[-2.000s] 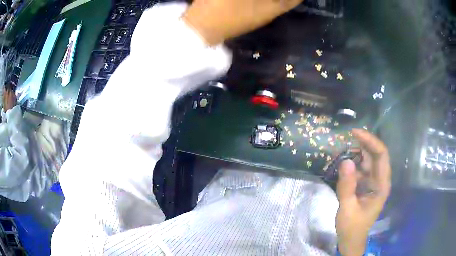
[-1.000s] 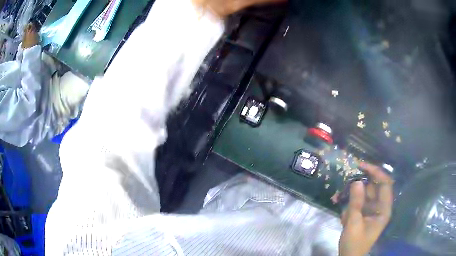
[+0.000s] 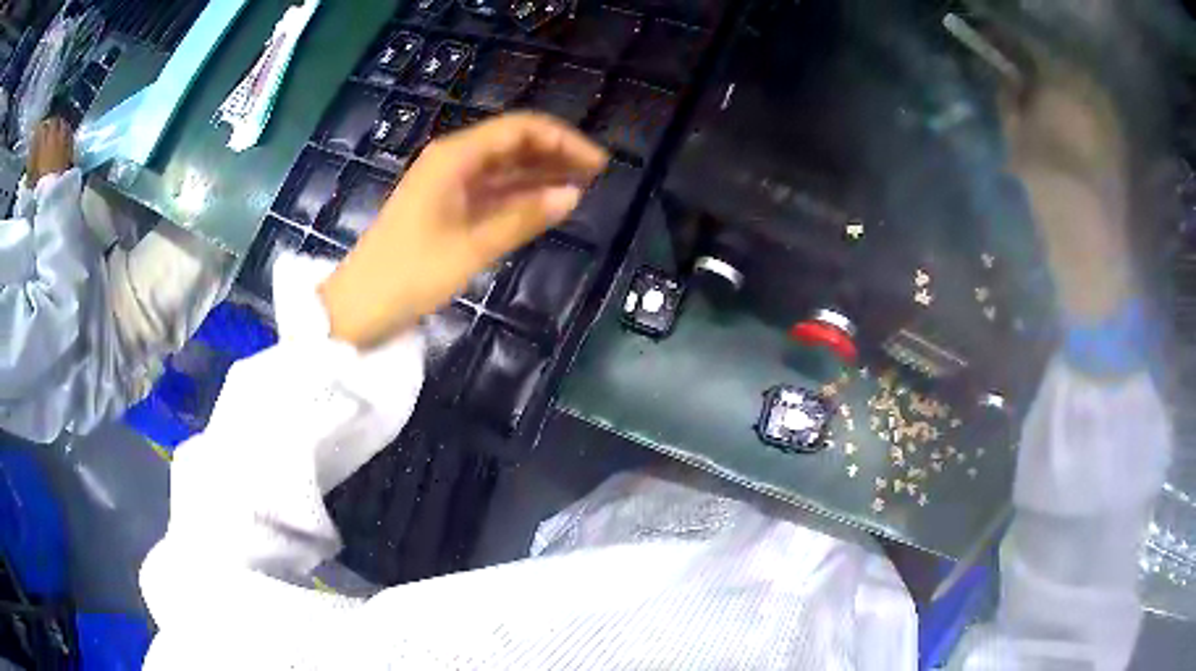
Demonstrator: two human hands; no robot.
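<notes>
My left hand (image 3: 459,216) is over the black compartment tray (image 3: 538,262), its fingers curled and apart from the thumb, with nothing visible in it. My right hand (image 3: 1069,157), with a blue band at the wrist, is blurred at the upper right; its grip cannot be made out. A pale thin streak shows near its fingers. One black watch housing (image 3: 794,418) with pale parts inside lies on the green mat (image 3: 682,420). Another housing (image 3: 652,300) lies further left. Small pale pieces (image 3: 912,426) are scattered right of the nearer housing.
Behind the housings is a dark fixture (image 3: 787,197) with a red knob (image 3: 824,338) and silver knobs (image 3: 719,271) at its front. A few pale pieces lie on it. Clear blister trays (image 3: 1171,557) are at the right edge. Another person's sleeve (image 3: 53,315) is at far left.
My left hand has come back from the top edge to over the tray. My right hand has moved from the scattered pieces up to the upper right. The camera view has turned left.
</notes>
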